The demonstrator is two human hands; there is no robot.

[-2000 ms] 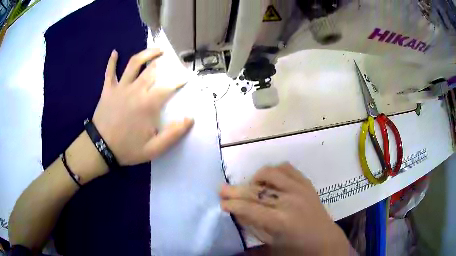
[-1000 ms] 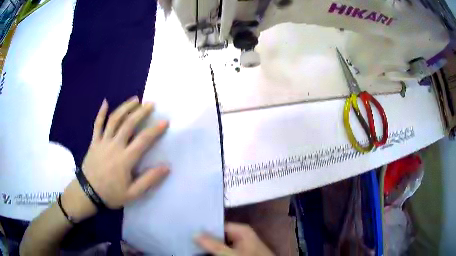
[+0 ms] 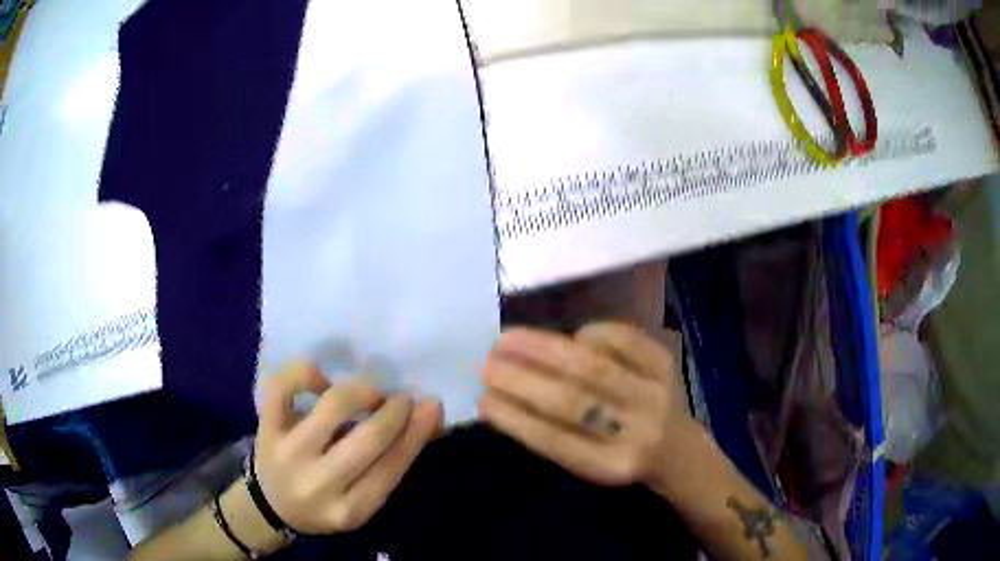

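Note:
A pale-faced shaped piece (image 3: 378,208) lies lengthwise over a dark fabric panel (image 3: 214,164), its near end past the table's front edge. A dark line runs along its right edge. My left hand (image 3: 342,455) is at the near end, fingers curled on the cloth. My right hand (image 3: 581,400) is at the near right corner, with the corner at its fingertips; whether the thumb is beneath is hidden. The sewing machine's head is out of view.
Scissors (image 3: 828,99) with yellow and red loops lie at the upper right on the table (image 3: 658,110), above the printed ruler. A blue-rimmed crate (image 3: 863,384) with brownish cloth and red and clear bags is below right. Partly sewn garments (image 3: 82,493) lie at lower left.
The view has shifted down, so the machine head has left the picture. My left hand has moved from the middle of the pale piece to its near end; my right hand is now at its corner.

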